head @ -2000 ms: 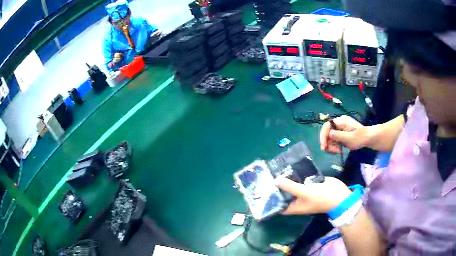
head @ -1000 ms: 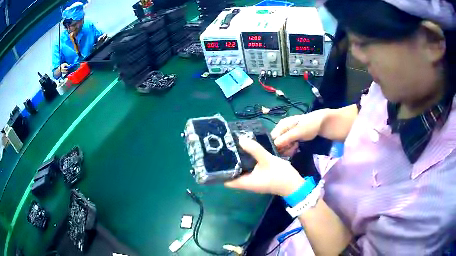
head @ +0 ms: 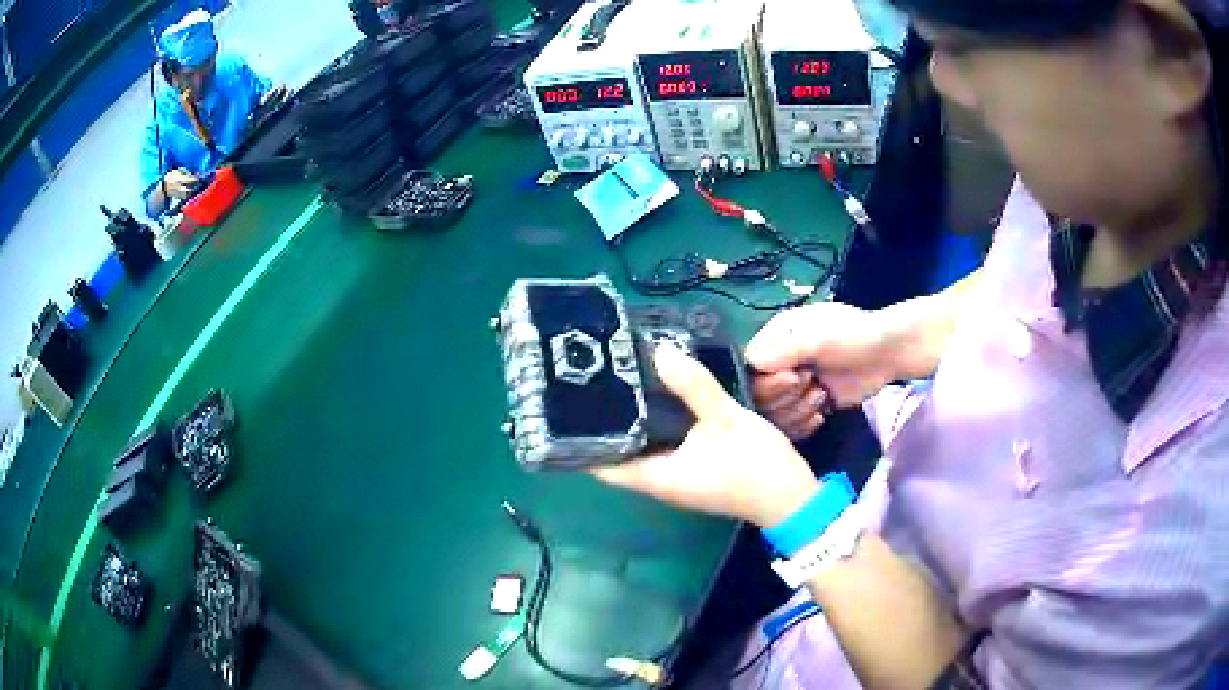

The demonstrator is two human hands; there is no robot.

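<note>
Neither of my hands is in view. A person at the right holds an open camera-like unit [head: 577,371] over the green bench. Its front half has a hexagonal ring and a rugged grey-patterned edge; its dark other half is partly hidden by the person's fingers. Their other hand [head: 822,353] touches that half's edge. A black lead [head: 537,593] lies on the bench below, beside a small white piece [head: 506,593] and a green-and-white piece [head: 493,650].
Dark rugged units [head: 224,600] stand at lower left, near a black tray [head: 303,661]. Power supplies [head: 701,95] with red digits, a blue-and-white card [head: 627,196] and clip leads [head: 728,208] are at the back. Black stacks [head: 391,121] and a person in blue [head: 202,108] are farther off.
The view has swung right. The unit's ringed front face has turned into sight. The person's other hand has moved from above the bench to the unit's edge.
</note>
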